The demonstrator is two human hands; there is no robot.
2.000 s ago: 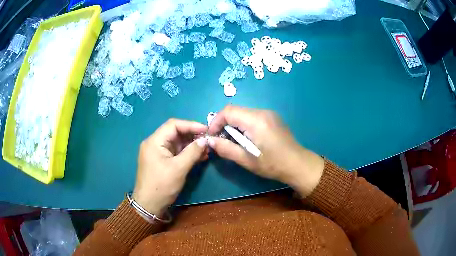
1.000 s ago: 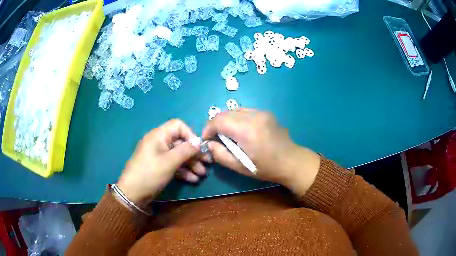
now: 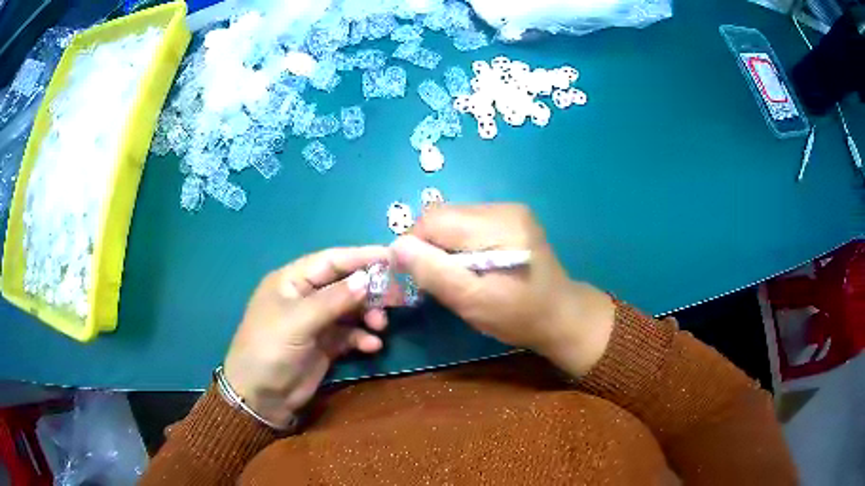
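Observation:
My left hand point(image 3: 308, 318) holds a small clear plastic housing point(image 3: 377, 283) between thumb and forefinger. My right hand point(image 3: 493, 275) grips a white pen-shaped tool point(image 3: 493, 259), whose rear end points right; its tip is hidden by the fingers. Another clear piece point(image 3: 411, 290) shows just under the right fingers; how it is held cannot be told. The hands are close together. Two white insert plates with dark holes lie just beyond the right fingers, one at the left point(image 3: 400, 217) and one partly covered point(image 3: 432, 197).
A yellow tray point(image 3: 133, 199) of whitish parts stands left. A heap of clear housings point(image 3: 256, 104) lies behind, with a clear bag point(image 3: 569, 13). White insert plates point(image 3: 512, 93) lie loose right of it. A clear lidded box point(image 3: 766, 82) and thin tool point(image 3: 806, 155) lie right.
The pen-shaped tool has swung from slanting down-right to nearly level. A second white plate has come into view beyond the right fingers. The left hand now shows a clear housing at its fingertips.

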